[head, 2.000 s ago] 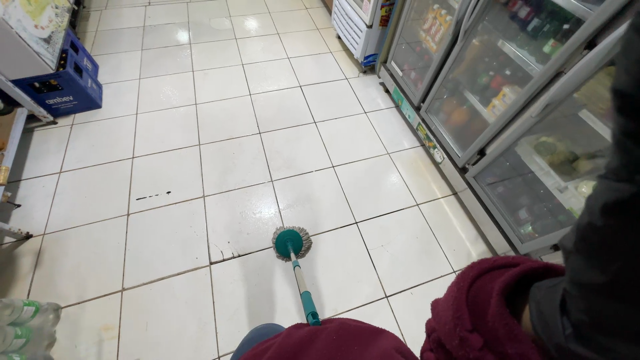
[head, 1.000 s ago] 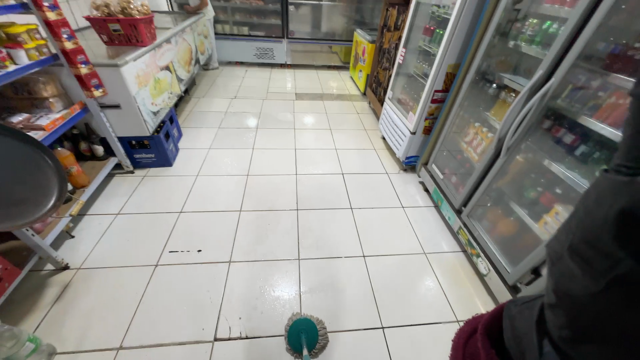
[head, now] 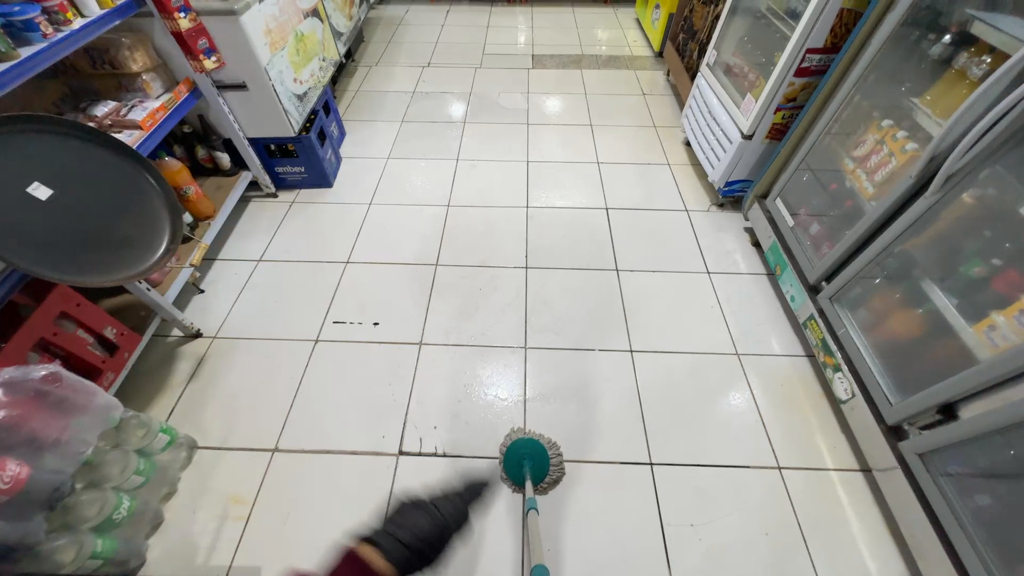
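Observation:
A round spin mop with a green-blue disc and grey strands (head: 531, 462) rests on the white tiled floor (head: 480, 304) near the bottom centre. Its pole (head: 534, 532) runs down out of the view. My left hand (head: 422, 530), in a black glove and a maroon sleeve, is blurred at the lower centre, left of the pole and apart from it. Its fingers point toward the mop head, but their exact pose is unclear. My right hand is out of view. Wet patches shine on the tiles just beyond the mop.
Glass-door fridges (head: 848, 200) line the right side. Packs of plastic bottles (head: 112, 488) stand at lower left. A shelf rack (head: 172, 300) with a round dark pan (head: 80, 200) and a red crate (head: 72, 332) is on the left; a blue crate (head: 300, 160) stands by a chest freezer (head: 264, 72).
My gloved left hand has come into view at the bottom, left of the mop pole. The dark sleeve seen at the right edge before is gone from view.

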